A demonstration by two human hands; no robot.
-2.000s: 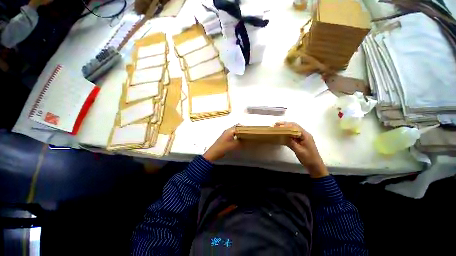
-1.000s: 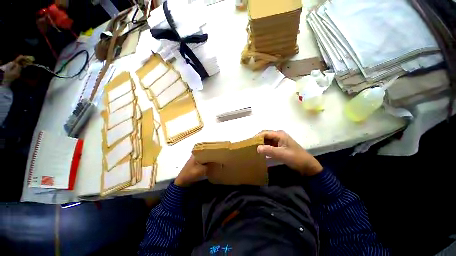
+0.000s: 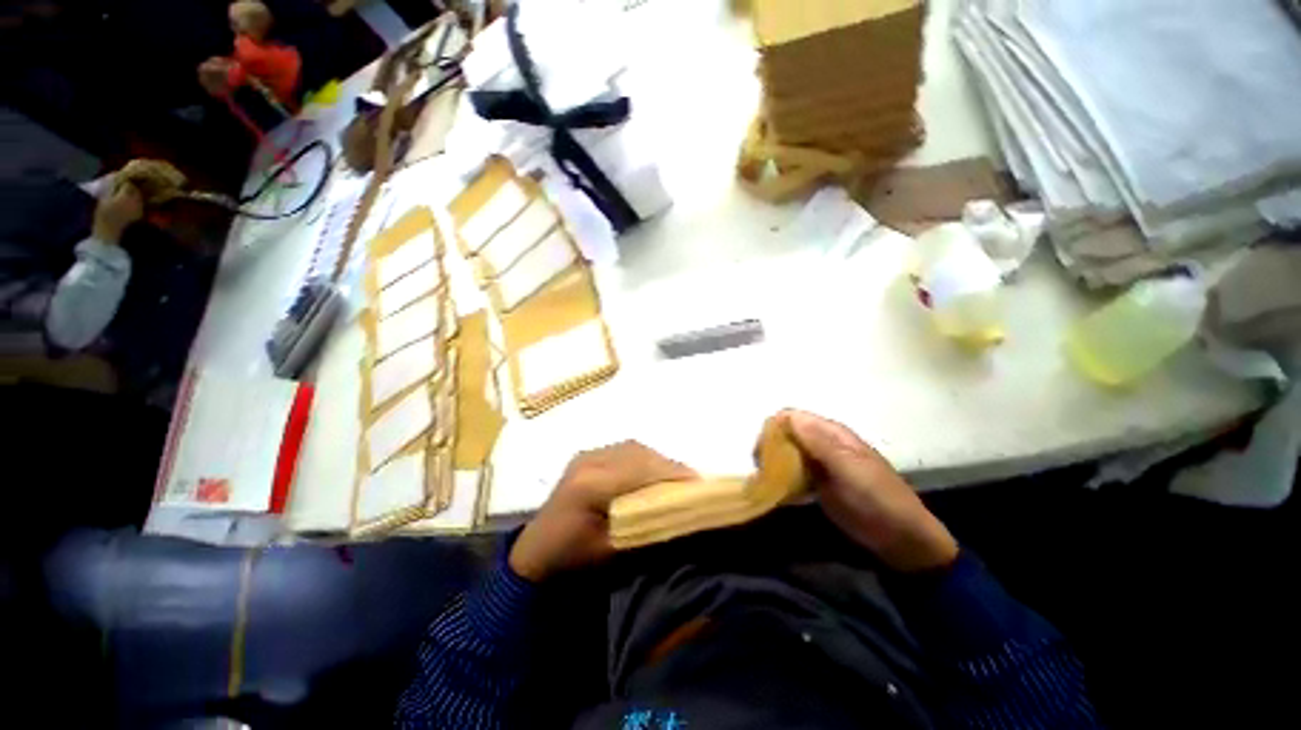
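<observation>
A small stack of tan leather panels (image 3: pixel 685 511) is held edge-up over the table's front edge, bent upward at its right end. My left hand (image 3: pixel 588 502) grips its left part. My right hand (image 3: pixel 863 492) grips the bent right end. The stiffener stack (image 3: pixel 711 338), a small block with a grey side, lies on the white table beyond the hands. Finished panels (image 3: pixel 402 361) with white rectangles lie in an overlapping row at the left. A second row of finished panels (image 3: pixel 564 357) lies beside it.
A tall panel stack (image 3: pixel 842 79) stands beyond. A glue bottle (image 3: pixel 953 285), crumpled tissue, second squeeze bottle (image 3: pixel 1137 331) and sheet pile (image 3: pixel 1141 114) are at right. A white bundle with black tie (image 3: pixel 571 136) is behind. A calendar (image 3: pixel 228 445) and other people's hands are at left.
The panel stack in my hands has turned from showing its flat face to showing its edges, and its right end is bent up. The view has shifted slightly.
</observation>
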